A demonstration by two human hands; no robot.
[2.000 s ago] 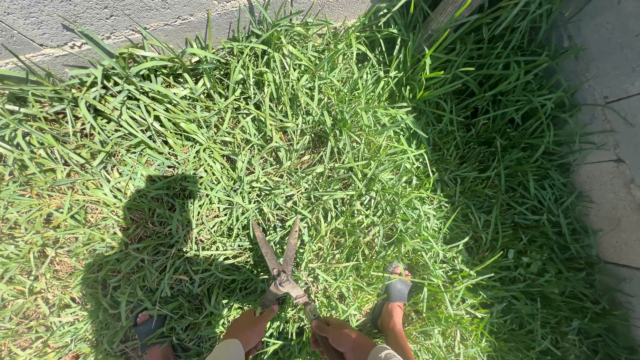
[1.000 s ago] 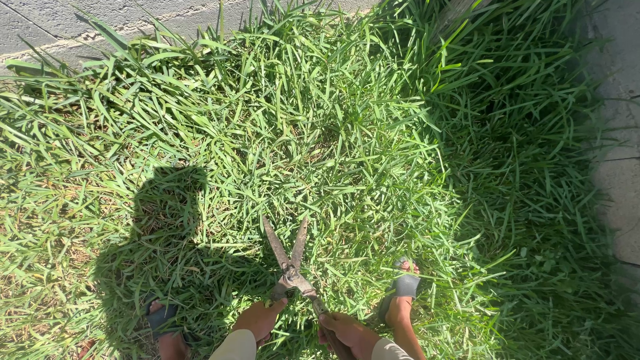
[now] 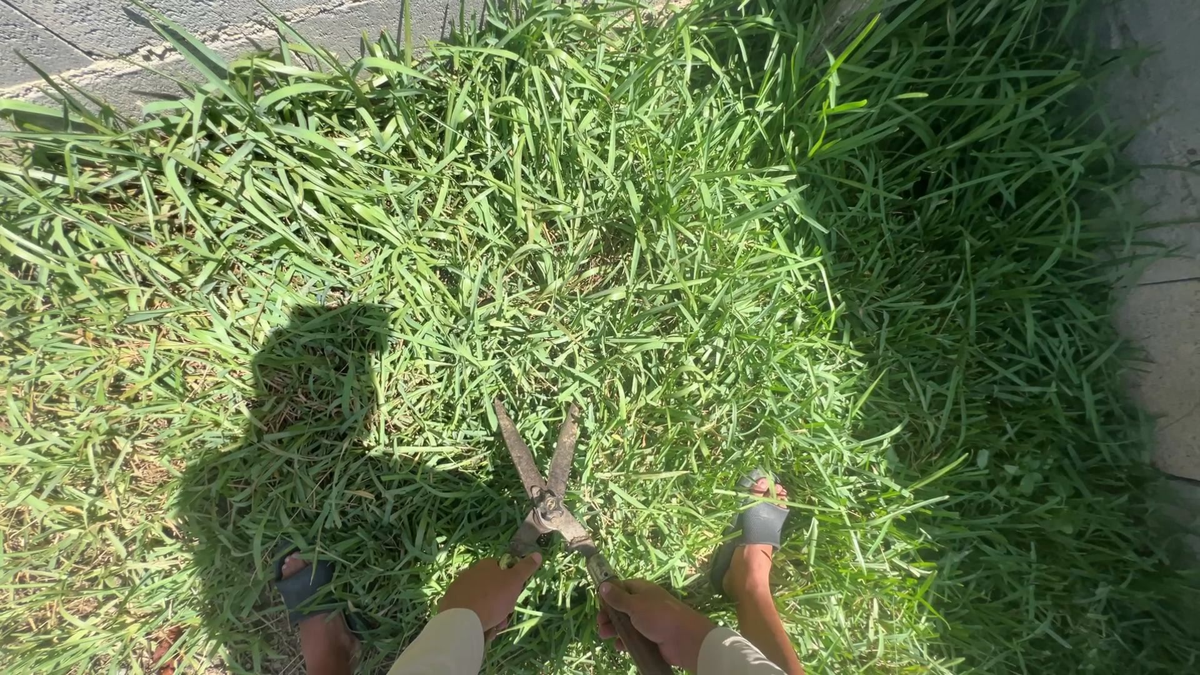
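A pair of rusty hedge shears [image 3: 550, 506] lies between my two hands at the bottom centre, its blades parted in a V over the green grass [image 3: 600, 281]. My left hand [image 3: 489, 591] is closed around the left handle, which it mostly hides. Around the right handle, a worn dark bar that runs down past the frame's lower edge, my right hand [image 3: 656, 621] is wrapped. Both blade tips point away from me and rest on or just above the grass; which of the two cannot be told.
My feet in dark sandals stand at left [image 3: 305, 586] and right [image 3: 761, 523] of the shears. A grey block wall [image 3: 122, 37] runs along the top left. Grey paving [image 3: 1167, 319] borders the grass at right. Taller grass grows by the wall and in the shade at right.
Both hands keep hold of the shears, whose blades stand parted in every frame. The V between the blades looks about the same or slightly wider than before.
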